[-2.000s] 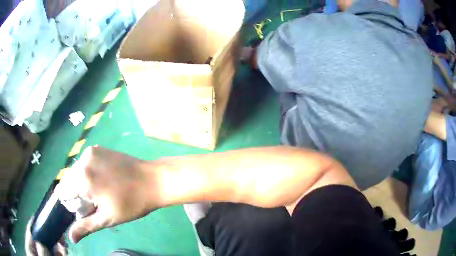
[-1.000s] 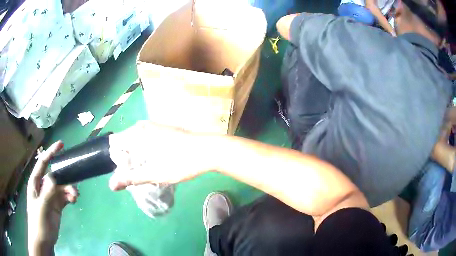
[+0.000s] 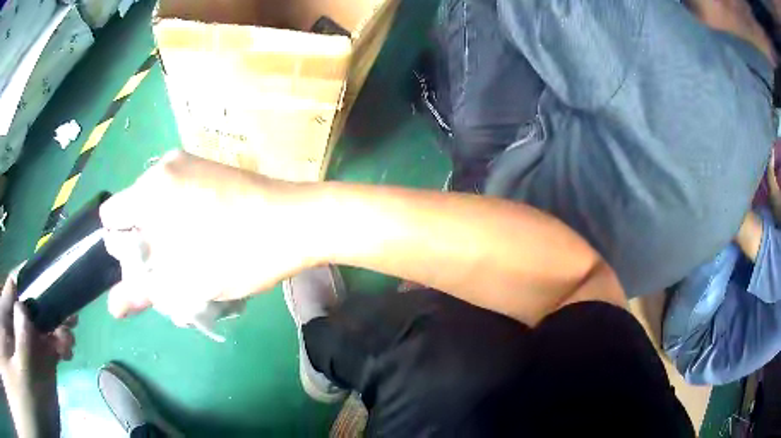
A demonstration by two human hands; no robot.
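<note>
A glossy black tube [image 3: 70, 265] is held slanting over the green floor at the left. My left hand [image 3: 32, 329], partly cut off by the picture's left edge, grips its lower left end with the fingers. My right hand [image 3: 193, 235] is at the tube's upper right end, bunched round a white cloth [image 3: 205, 313] whose loose end hangs below the palm. The cloth touches the tube's end; the fingers' exact hold is washed out by glare.
An open brown carton [image 3: 257, 94] stands ahead with a dark piece inside. Pale wrapped packs [image 3: 43, 77] are at the upper left. A person in a grey shirt [image 3: 634, 128] sits close on the right, another in blue [image 3: 728, 316] beyond. Yellow-black tape [image 3: 98, 133] crosses the floor.
The view has tilted down and shifted. The tube and both hands have moved left in the picture, and the tube slants more steeply. My left fingers have closed round its end.
</note>
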